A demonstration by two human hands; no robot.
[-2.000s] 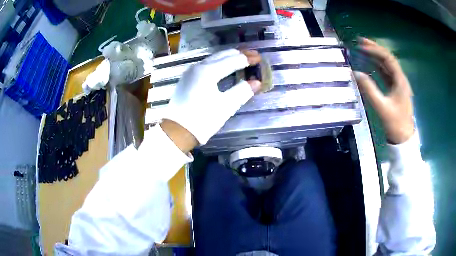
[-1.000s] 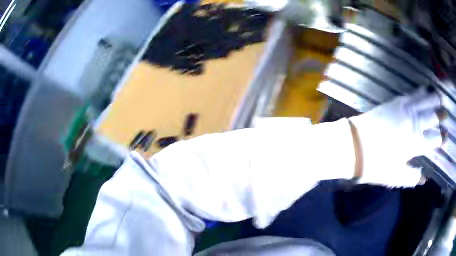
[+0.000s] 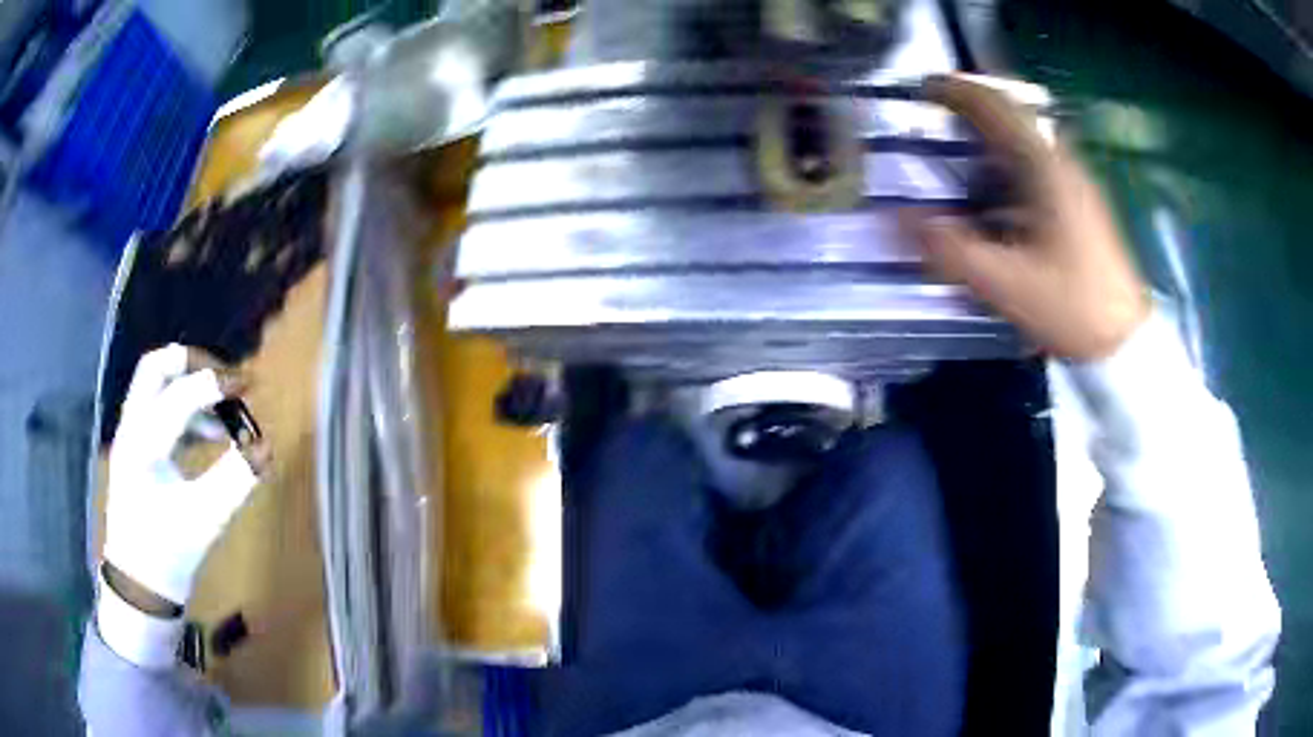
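My left hand [image 3: 173, 482], in a white glove with bare fingertips, holds a small black plastic housing [image 3: 238, 421] between thumb and finger over the cardboard sheet [image 3: 281, 547] at left. Many more black housings [image 3: 216, 281] lie heaped on the upper cardboard. My right hand [image 3: 1037, 231], bare and blurred, is over the right end of the T-slot table [image 3: 619, 238], fingers apart and curved; a dark patch shows between thumb and fingers, and I cannot tell if it is a part. The tan fixture [image 3: 809, 156] sits on the table with a dark pocket.
A yellow tray [image 3: 497, 490] holds a dark object. Wrinkled clear liner [image 3: 377, 432] lies beside the cardboard. Cloudy bottles [image 3: 432, 79] and a white cloth [image 3: 310, 127] are at the upper left. A pale handwheel [image 3: 778, 389] is below the table. Blue crates [image 3: 130, 123] stand far left.
The view has swung from the left side back to the front. My left hand has gone from the table to the cardboard, now with a housing. My right hand is at the table's right end.
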